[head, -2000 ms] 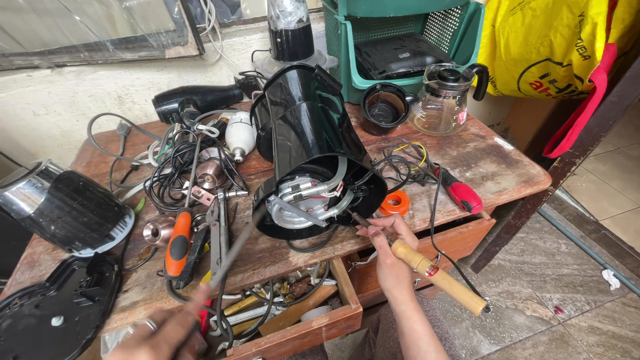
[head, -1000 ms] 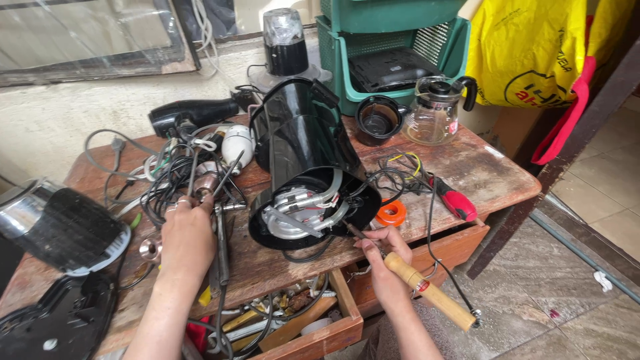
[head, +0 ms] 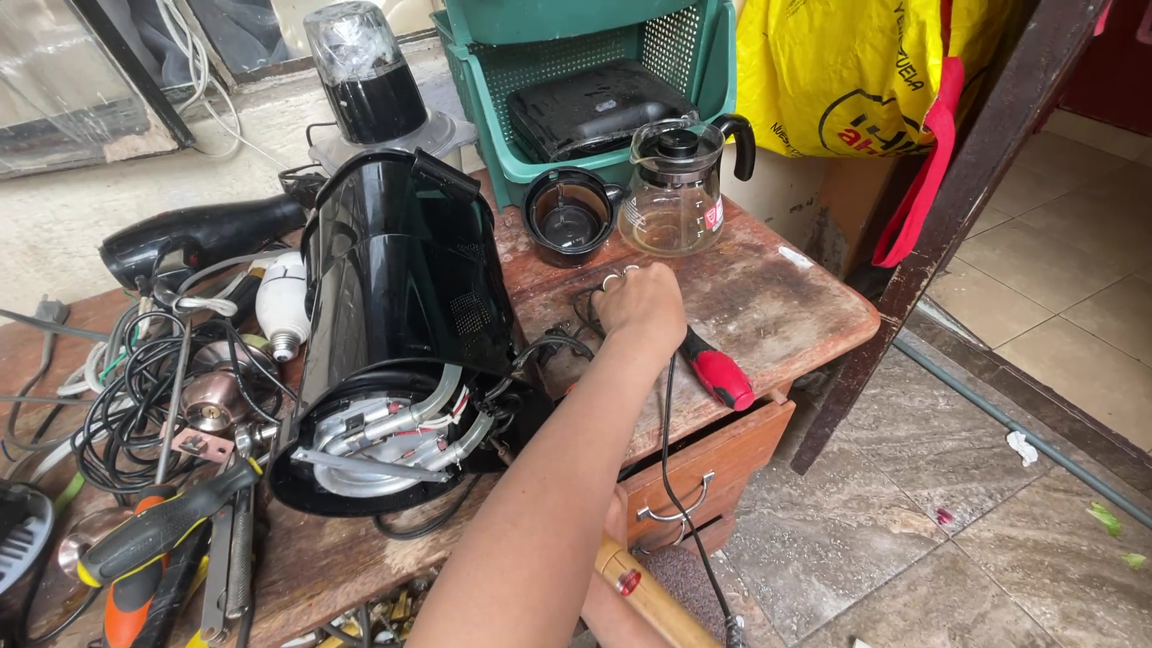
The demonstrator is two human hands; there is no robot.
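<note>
My left hand (head: 639, 310) reaches across to the black cords behind the red-and-black tool handle (head: 720, 373); its fingertips are turned away, so what they hold is hidden. My right hand (head: 618, 515) is mostly covered by my left forearm, at the wooden handle (head: 661, 603) of a corded soldering iron, low in front of the drawers. A black coffee maker body (head: 405, 270) lies on the table, its open base towards me. A round metal heating plate with tubes and wires (head: 387, 441) shows there, and a flat metal strip (head: 373, 466) crosses it.
Left lie tangled cables (head: 135, 405), a door knob (head: 214, 403), a light bulb (head: 283, 301), a hair dryer (head: 202, 236) and a grey-yellow screwdriver (head: 171, 522). Behind stand a glass carafe (head: 673, 202), a black filter holder (head: 569, 220) and a green basket (head: 495, 162). Drawers (head: 720, 468) are below.
My left hand has moved from the cables and tools on the left across to the cords on the right. The screwdriver and metal strip now show clearly. The view has shifted closer.
</note>
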